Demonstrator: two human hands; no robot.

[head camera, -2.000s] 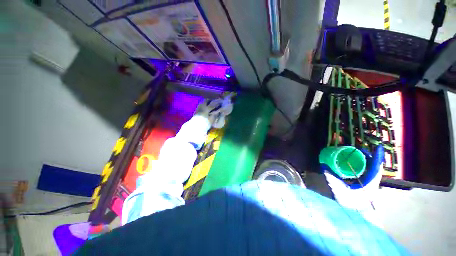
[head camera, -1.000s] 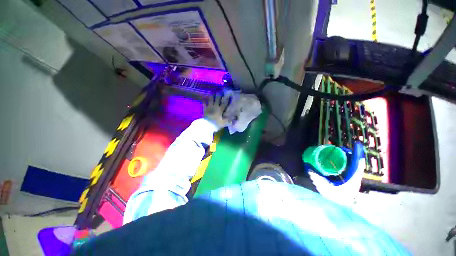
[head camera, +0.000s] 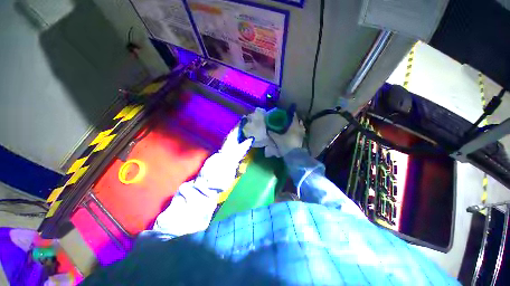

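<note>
My right hand, in a white glove with blue fingertips, holds a teal-green open cup above the far end of the green ledge. My left hand, gloved, is just left of the cup. A crumpled white wipe lies between the hands, against the left hand's fingers and near the cup. The left fingertips are partly hidden by the wipe.
A yellow ring lies on the red-lit conveyor bed, beside striped edges. A black tote with green boards in rows stands at right, a keyboard above it. Another person's gloved hand shows at lower left.
My right hand has carried the cup from beside the tote leftward to my left hand and the wipe. The view has turned, shifting the conveyor and the tote.
</note>
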